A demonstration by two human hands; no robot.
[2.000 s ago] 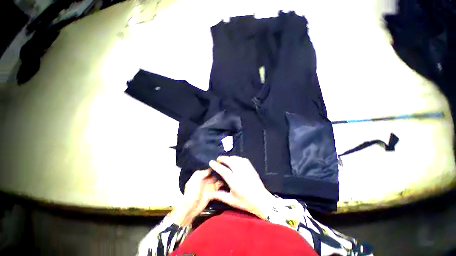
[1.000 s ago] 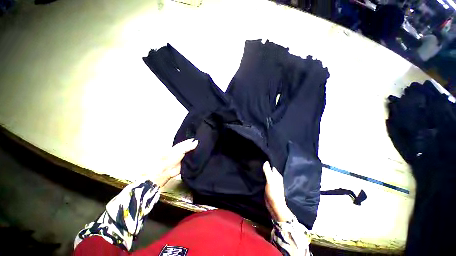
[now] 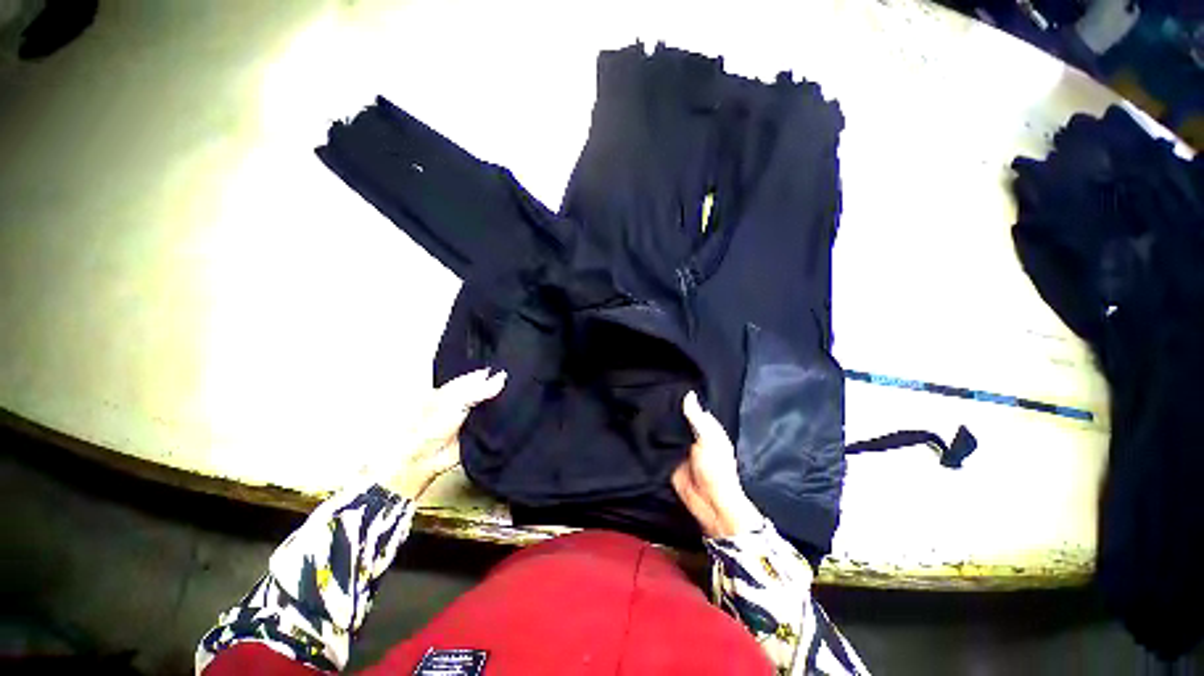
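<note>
Black trousers (image 3: 528, 436) lie bunched at the table's near edge, their waist opened out into a dark hollow. One trouser leg (image 3: 423, 178) points out to the upper left, with a small pale mark near its end. My left hand (image 3: 449, 416) holds the left side of the waist, thumb on top. My right hand (image 3: 706, 462) holds the right side, thumb on top; the fingers of both hands are partly hidden. More black trousers (image 3: 779, 198) lie flat under them, jagged ends away from me. A shiny pocket bag (image 3: 790, 409) shows at their right side.
A blue measuring tape (image 3: 970, 394) and a curled black strip (image 3: 911, 441) lie right of the trousers. A large rumpled black pile (image 3: 1142, 330) covers the right side of the pale table (image 3: 198, 264). A dark item (image 3: 56, 24) is at the far upper left.
Two seconds ago my hands were together at the waist; they then moved apart and the waist opened. Since one second ago the hold is much the same, and the view has shifted slightly.
</note>
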